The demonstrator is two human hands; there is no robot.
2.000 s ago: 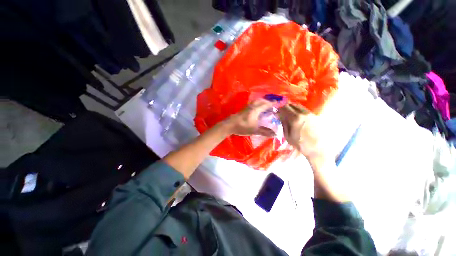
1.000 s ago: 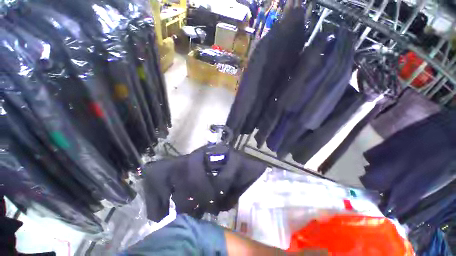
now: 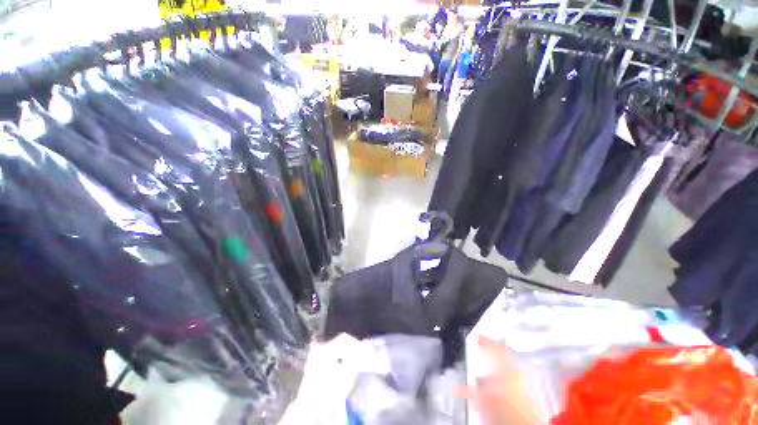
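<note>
A dark jacket [image 3: 378,290] with a white neck label hangs upright on a black hanger [image 3: 436,226] in front of me. Pale, crinkled, see-through material [image 3: 386,373] with a small blue patch covers its lower front. What seems to be my right hand [image 3: 503,386] is a pale blur at the bottom edge, right of the jacket; its fingers and any hold cannot be made out. My left hand is not seen. An orange-red plastic bag [image 3: 657,386] lies on the white table at lower right.
Dark jackets in shiny clear covers [image 3: 208,216] hang densely at left. Unbagged dark garments [image 3: 548,158] hang from a rail [image 3: 615,37] at right. Clear bags [image 3: 573,319] lie on the table. A cardboard box [image 3: 386,153] stands beyond the aisle.
The view has lifted from the table to the rails. The forearm seen crossing the bottom is gone; pale see-through material now covers the jacket's lower front, with a blurred hand beside it.
</note>
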